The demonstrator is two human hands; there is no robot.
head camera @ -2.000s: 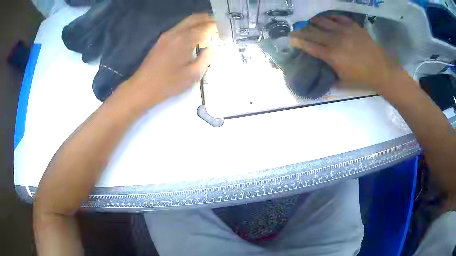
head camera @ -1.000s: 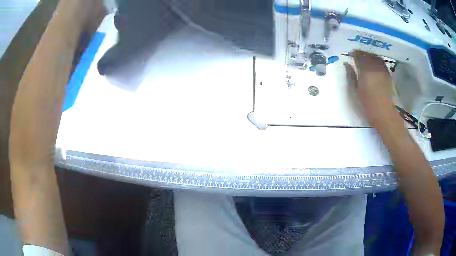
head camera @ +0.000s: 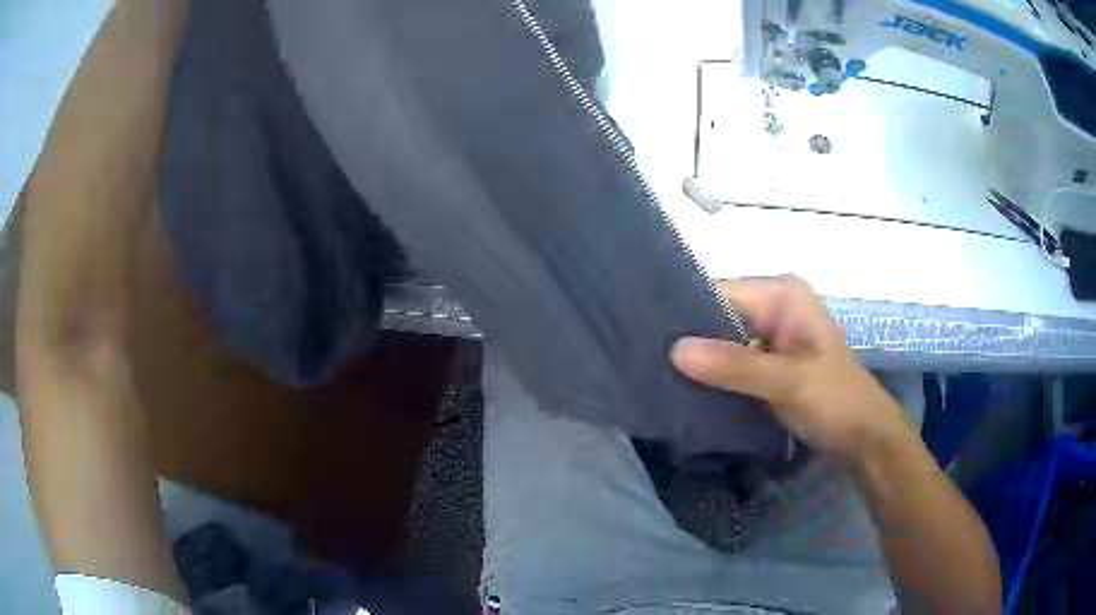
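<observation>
The dark grey garment (head camera: 481, 192) hangs from the top left over the table's front edge and the lap. A zipper (head camera: 625, 156) with shiny metal teeth runs diagonally along its right edge. My right hand (head camera: 781, 348) pinches the garment at the lower end of the zipper, thumb on top of the cloth. My left forearm reaches up the left side; my left hand is cut off by the top edge, so its grip cannot be seen.
The white sewing machine (head camera: 937, 42) stands at top right, nothing under its presser foot (head camera: 773, 114). Black snips (head camera: 1022, 222) lie at right beside a black flat object (head camera: 1082, 262). A ruler strip (head camera: 949, 336) lines the table edge. Blue plastic (head camera: 1058, 517) shows at lower right.
The garment has come from the upper left down over the table edge and lap. My right hand has left the machine area and taken hold of the zipper edge. The view has shifted left.
</observation>
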